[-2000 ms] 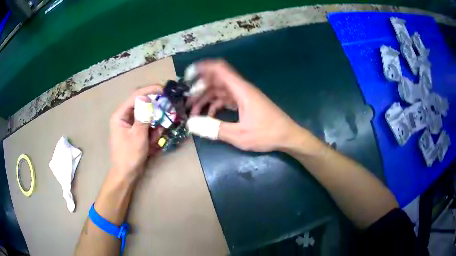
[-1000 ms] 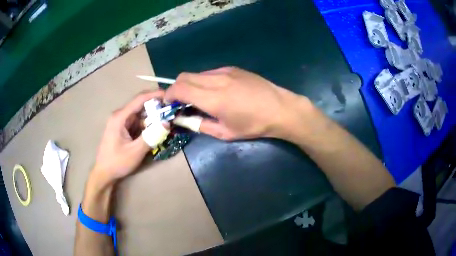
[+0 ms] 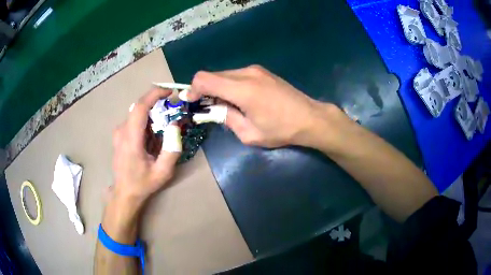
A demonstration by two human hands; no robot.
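Note:
My left hand (image 3: 141, 147), with off-white finger cots and a blue wrist strap (image 3: 119, 247), holds a partly built unit (image 3: 167, 114) of white, black and green parts above the cardboard mat's right edge. A green circuit board (image 3: 193, 140) hangs at the unit's lower right. My right hand (image 3: 258, 107) is at the unit's right side, its cot-covered thumb and index finger close to dark parts. A thin off-white pointed stick (image 3: 171, 85) sticks out leftward from my right hand's fingers. The fingertips and small parts are blurred.
A pale yellow tape ring (image 3: 30, 202) and a white cloth (image 3: 68, 189) lie on the cardboard mat (image 3: 199, 225) at left. Several white-grey housings (image 3: 430, 92) lie on the blue sheet (image 3: 387, 27) at right. A chipped pale edge (image 3: 116, 56) borders the green belt (image 3: 102, 24).
The pointed stick, not visible two seconds ago, shows in my right hand. Since one second ago, my left thumb has moved right along the unit and my right fingers have shifted slightly.

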